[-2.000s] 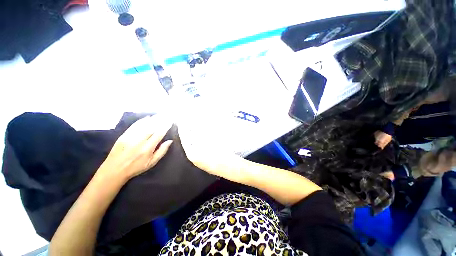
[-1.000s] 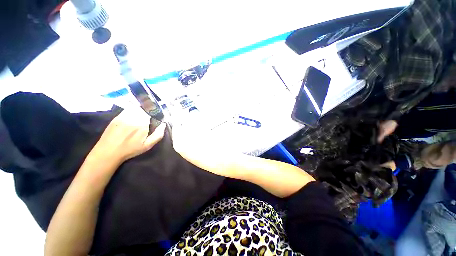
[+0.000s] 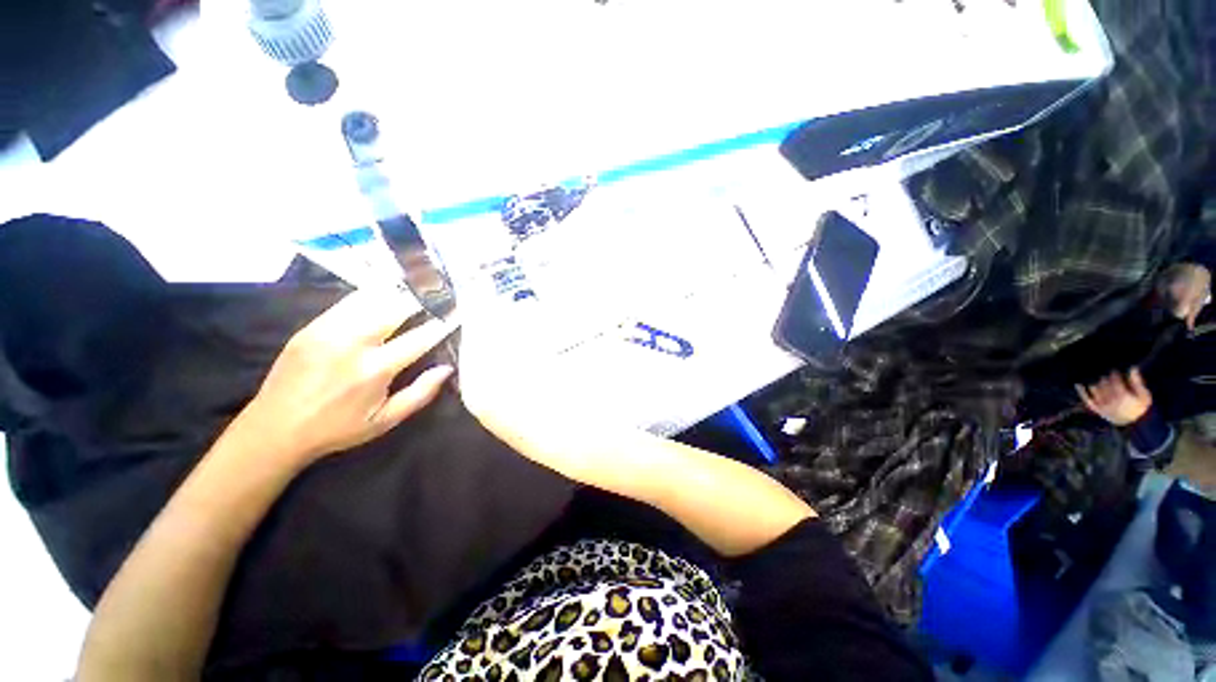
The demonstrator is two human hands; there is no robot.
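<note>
A black garment piece (image 3: 387, 533) lies over the table's left part and hangs towards my lap. My left hand (image 3: 350, 380) lies on it, fingers spread and pointing towards the needle area. My right hand (image 3: 483, 362) is beside it at the cloth's right edge, washed out by glare; its fingers cannot be made out. The sewing machine (image 3: 694, 157), white with a blue stripe, stands just beyond both hands. Its presser foot and needle are lost in glare. Small dark blue thread snips (image 3: 659, 340) lie on the table right of my right hand.
A smartphone (image 3: 827, 289) lies near the table's right end. Plaid garments (image 3: 880, 453) are heaped at the right, with a blue bin (image 3: 980, 573) below. Another person's hands (image 3: 1118, 397) are at the far right. Dark cloth (image 3: 80, 67) lies at the top left.
The left hand's fingers, gathered near the cloth edge one second ago, are now more spread and flat. The other person's hands have moved right, away from the plaid heap, and more of the blue bin shows.
</note>
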